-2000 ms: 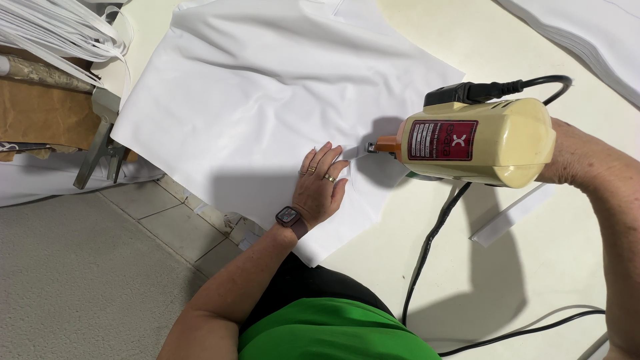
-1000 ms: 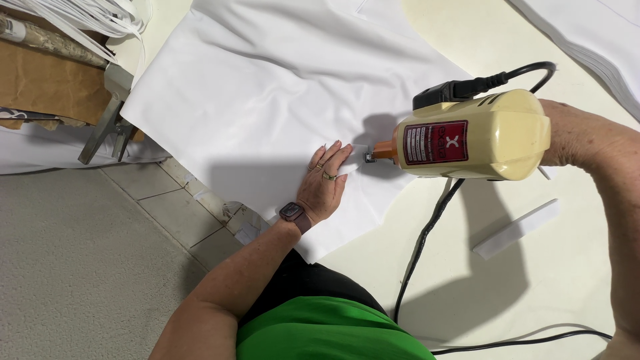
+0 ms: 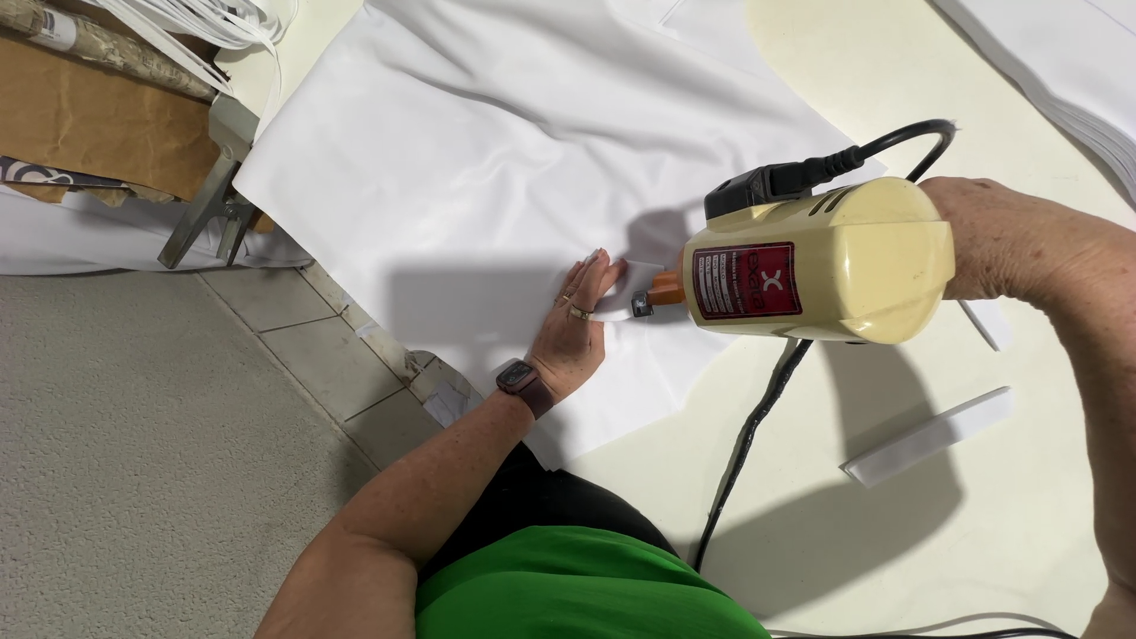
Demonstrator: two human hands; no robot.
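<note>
White fabric (image 3: 497,177) lies in loose folds over the table edge. My left hand (image 3: 572,333), with rings and a wristwatch, is turned on its side on it and grips a raised fabric edge near the blade. My right hand (image 3: 972,231) is mostly hidden behind a cream handheld electric fabric cutter (image 3: 825,262) and holds it from the right. The cutter's orange neck and small metal cutting head (image 3: 642,304) point left, just right of my left fingers. The raised edge partly hides where head and fabric meet.
A black power cord (image 3: 754,422) runs down the pale table (image 3: 799,497). A white strip (image 3: 927,435) lies at right, stacked white fabric (image 3: 1056,80) at upper right. Left are a metal clamp-like bracket (image 3: 209,186), brown paper (image 3: 98,115), white cords (image 3: 213,27) and tiled floor.
My left hand has turned from lying flatter with fingers spread onto its side, and the fabric edge beside it is lifted. The cutter stays close to the left fingers.
</note>
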